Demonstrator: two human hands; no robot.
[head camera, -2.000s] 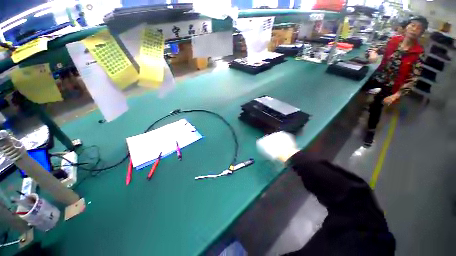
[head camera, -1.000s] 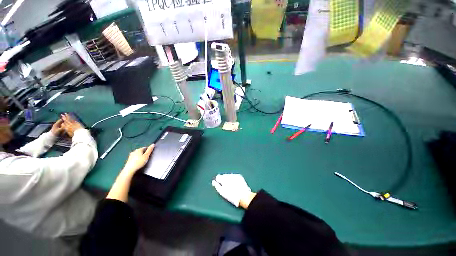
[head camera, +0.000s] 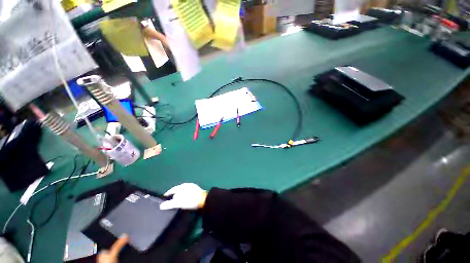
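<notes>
A closed dark grey mini laptop (head camera: 139, 218) on a black foam pad is tilted at the lower left. My right hand (head camera: 184, 197), in a white glove, grips its upper right corner. My left hand (head camera: 114, 251), bare and partly cut off by the bottom edge, touches its lower left edge with a finger. A second closed laptop, silver-grey (head camera: 85, 226), lies to the left, partly covered by the pad of the first one.
A stack of black pads with a closed laptop (head camera: 363, 78) stands at right. A clipboard (head camera: 227, 107) with pens, a black cable loop (head camera: 299, 105), a pen cup (head camera: 121, 149) and two ribbed posts (head camera: 121, 115) stand or lie on the green mat. Sheets hang above.
The view has turned right. My right hand has moved from the bare mat onto the laptop, which now sits apart from another laptop beneath or beside it.
</notes>
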